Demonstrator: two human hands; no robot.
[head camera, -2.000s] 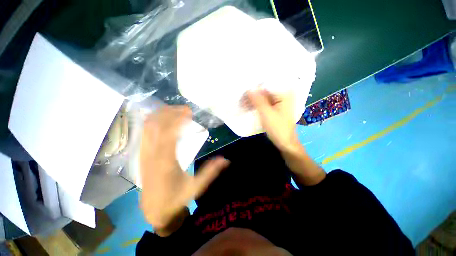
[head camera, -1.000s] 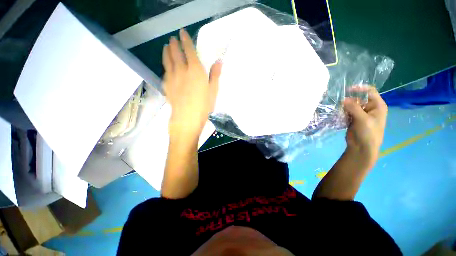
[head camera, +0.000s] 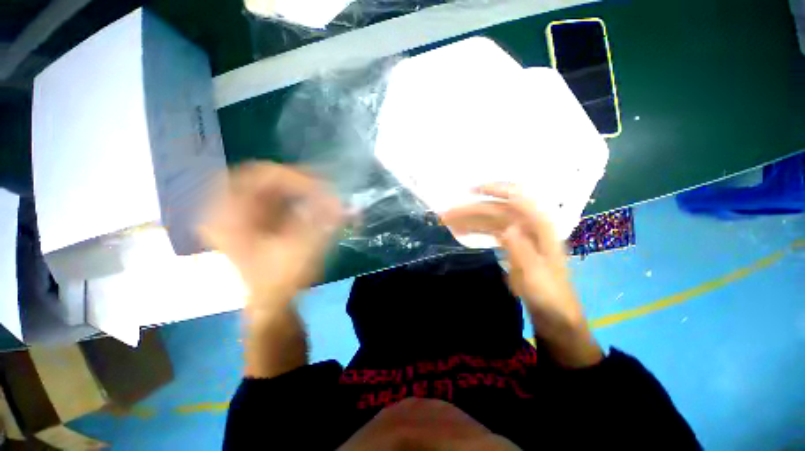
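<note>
A white many-sided unit (head camera: 494, 132) lies flat on the dark green bench, its face overexposed. A crinkled clear plastic bag (head camera: 340, 145) spreads on the bench left of it; whether it reaches under the unit is hidden. My right hand (head camera: 521, 233) is at the unit's near edge, fingers bent over the white surface; a grip on it cannot be made out. My left hand (head camera: 274, 225) is strongly blurred, over the near left part of the bench beside the bag, its fingers unclear. A white carton (head camera: 181, 132) stands at the left, its inside hidden.
A smartphone (head camera: 585, 75) lies behind the unit to the right. A pale rail (head camera: 353, 53) crosses the back. Another white piece (head camera: 300, 9) is cut off at the top. An open white carton is at far left. Brown cartons (head camera: 66, 383) and a blue object (head camera: 750, 194) are below bench level.
My right hand has left the bag at the unit's right and is at its near edge. My left hand has moved left, off the unit. The bag now shows left. The carton's cream contents no longer show.
</note>
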